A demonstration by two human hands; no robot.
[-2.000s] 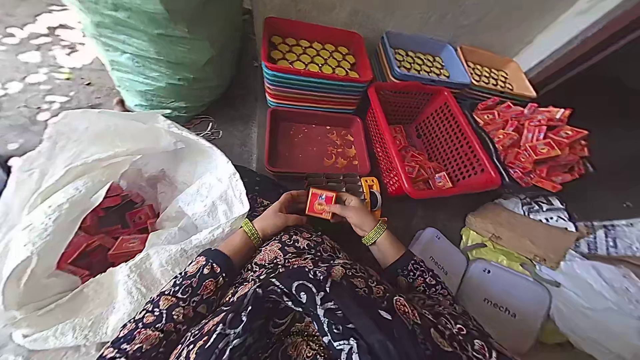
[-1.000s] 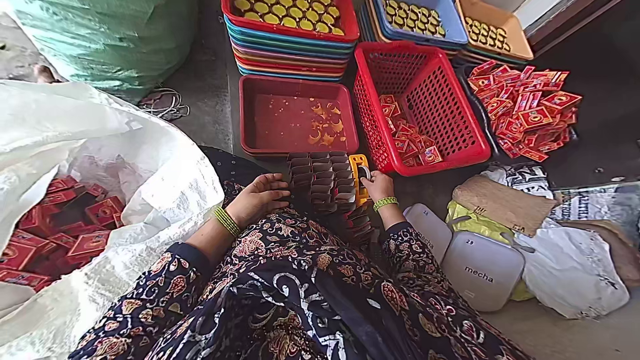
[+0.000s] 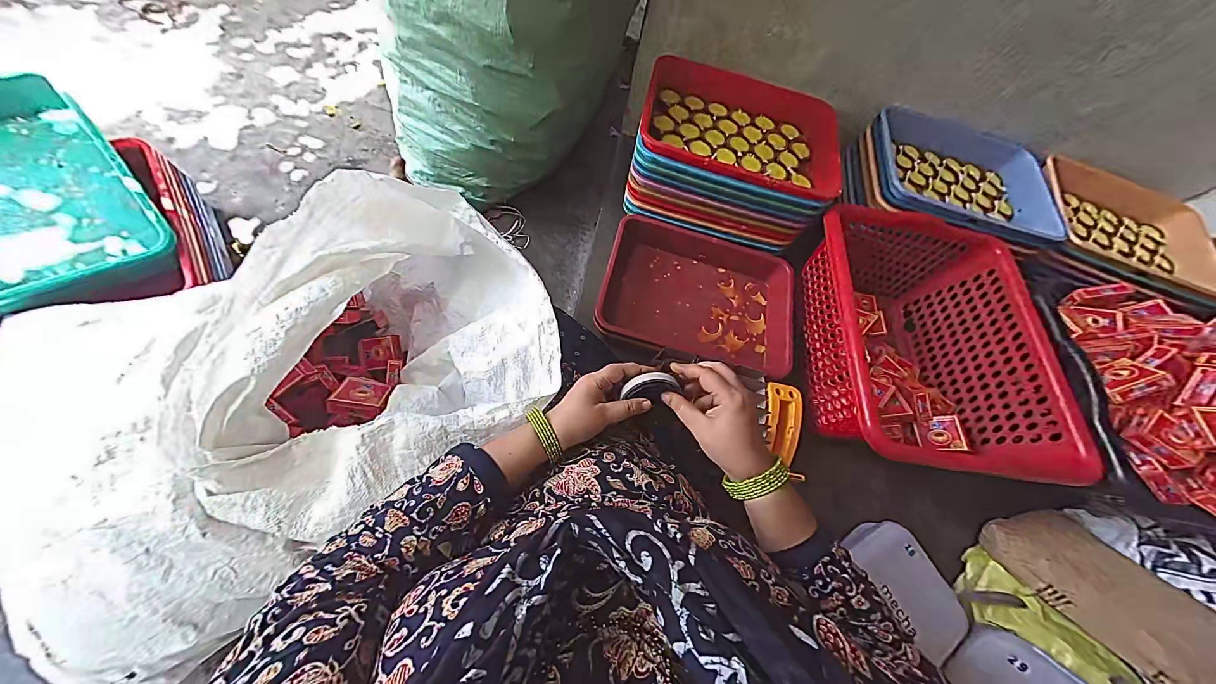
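Observation:
Between my two hands, above my lap, is a small round dark object with a pale rim (image 3: 650, 385). My left hand (image 3: 598, 407) grips its left side with thumb and fingers. The fingers of my right hand (image 3: 717, 413) close on its right side. Just right of my right hand stands a yellow plastic handle (image 3: 783, 423); what it belongs to is mostly hidden by the hand. A shallow red tray (image 3: 665, 275) with orange crescent-shaped scraps (image 3: 736, 313) lies beyond my hands.
An open white sack (image 3: 475, 332) at left holds small red boxes (image 3: 359, 397). At right stands a red perforated basket (image 3: 988, 332) with red packets (image 3: 893, 389). Behind are stacked trays (image 3: 727, 204) of yellow-topped round pieces (image 3: 731, 138). More red packets (image 3: 1140, 370) are heaped at far right.
Two seconds ago my hands held a small red box. One second ago they were apart, at a rack of dark pieces with the yellow handle. Now they meet on the round object. The view has swung left.

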